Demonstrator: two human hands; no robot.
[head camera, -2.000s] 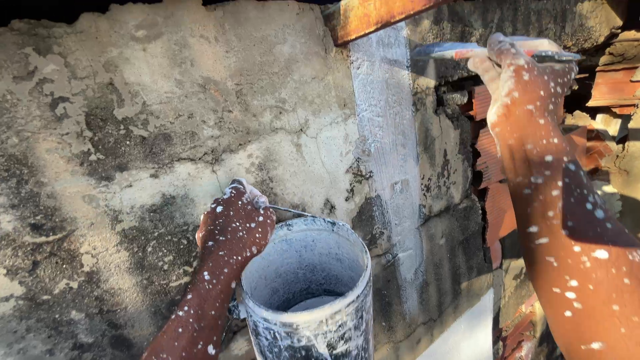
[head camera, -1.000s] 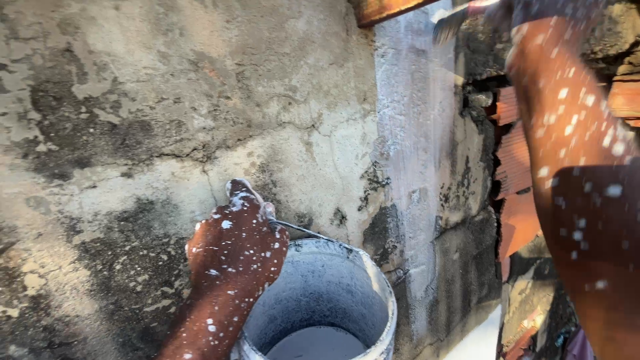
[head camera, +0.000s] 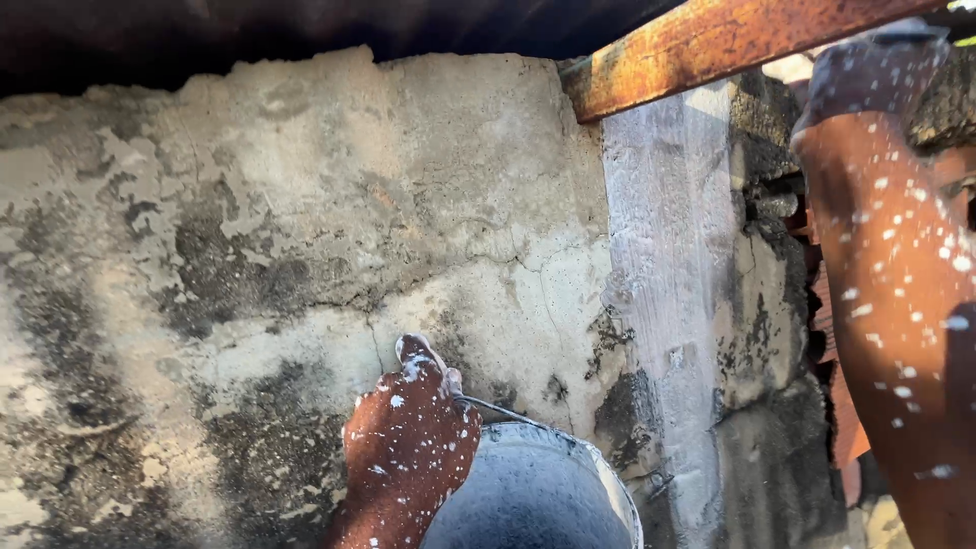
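My left hand (head camera: 412, 435), spotted with white paint, is closed on the wire handle of a paint-smeared bucket (head camera: 534, 488) at the bottom centre. Only the bucket's upper inner wall and rim show; its contents are out of view. My right hand (head camera: 873, 76), also paint-spattered, is raised at the top right beside the rusty beam. Its fingers are blurred and partly hidden, and what it holds cannot be made out clearly. Left of the right forearm, a vertical band of thin white paint (head camera: 671, 252) runs down the weathered wall (head camera: 343, 229).
A rusty metal beam (head camera: 709, 49) crosses the top right, its end against the wall. Dark roofing (head camera: 305, 27) overhangs the wall's ragged top edge. Broken orange clay tiles (head camera: 842, 419) lie behind the wall's right edge, beside my right forearm.
The view has tilted upward, showing more roof and beam. My right hand was holding a paintbrush against the painted band one second ago; it is now farther right, at the beam. The left hand keeps the bucket handle.
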